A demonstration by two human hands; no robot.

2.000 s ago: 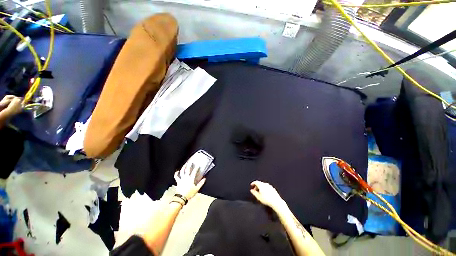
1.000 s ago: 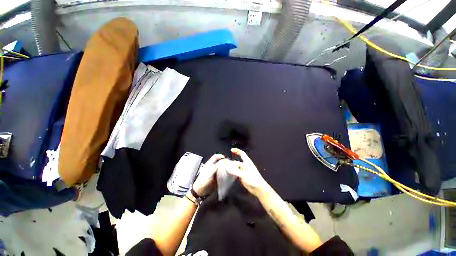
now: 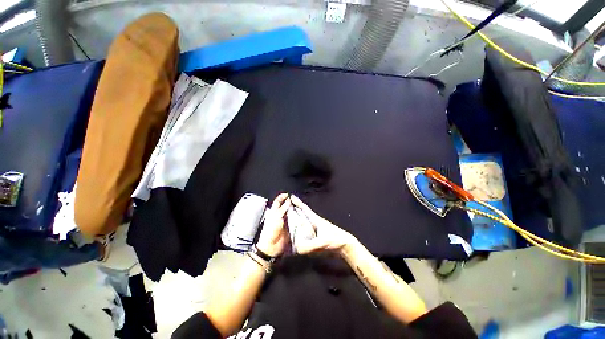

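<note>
A small light grey-white piece (image 3: 302,226) is held between my two hands near the table's front edge. My left hand (image 3: 273,228) grips it from the left, fingertips at its top. My right hand (image 3: 322,232) holds it from the right, fingertips meeting those of my left hand. A flat stack of small light pieces (image 3: 245,220) lies on the dark table just left of my left hand. A loose black heap (image 3: 310,173) lies on the table beyond my hands. Whether a dark piece is with the light one I cannot tell.
The steam iron (image 3: 428,191) stands at right beside its blue rest (image 3: 483,179); yellow hoses run right. Grey panels (image 3: 202,132) and black cloth (image 3: 192,222) lie left, beside the brown board (image 3: 126,126). A blue block (image 3: 245,50) is at the back; a dark board (image 3: 531,132) is far right.
My left hand has left the light stack and joined my right hand, which moved inward; both now hold a light piece. Since one second ago the hands are flatter around it. The view has shifted.
</note>
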